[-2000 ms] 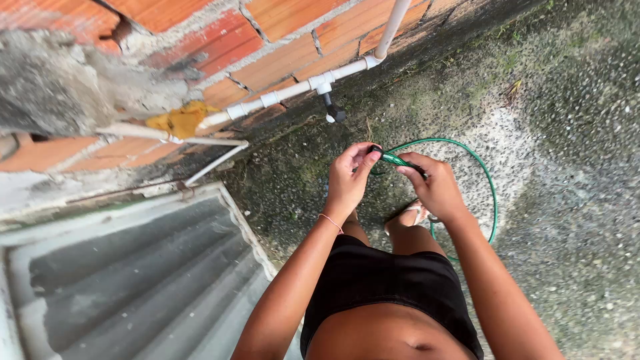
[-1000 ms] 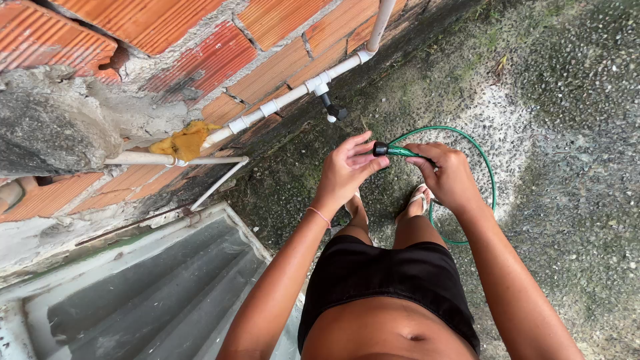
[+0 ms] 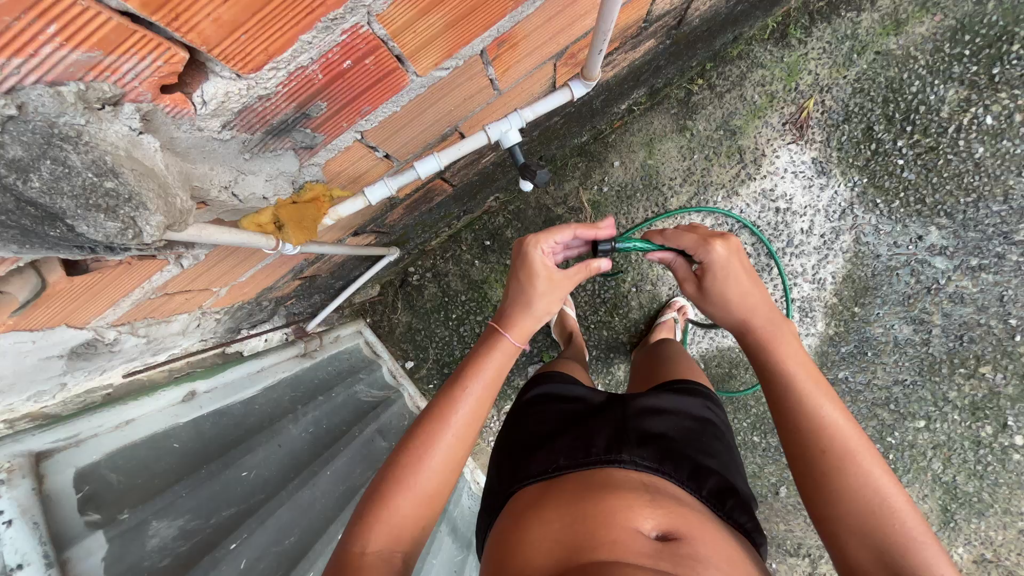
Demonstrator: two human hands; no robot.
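Observation:
A green garden hose (image 3: 780,264) loops over the ground and rises to my hands. At its end is a black hose connector (image 3: 604,247). The fingertips and thumb of my left hand (image 3: 556,260) touch the connector from above and below. My right hand (image 3: 704,268) grips the green hose just behind it, with a dark part showing beneath the fingers. A dark tap (image 3: 531,170) with a white tip hangs from the white wall pipe, above and to the left of the connector, apart from it.
A white PVC pipe (image 3: 464,150) runs along the hollow-brick wall (image 3: 432,100), with yellow foam (image 3: 296,214) around one part. A metal frame with a corrugated panel (image 3: 232,464) lies at lower left. Below are rough concrete ground (image 3: 920,320) and my feet in white sandals (image 3: 670,316).
My left fingers, in front of the connector one second ago, now touch it above and below. My right hand keeps its hold on the hose.

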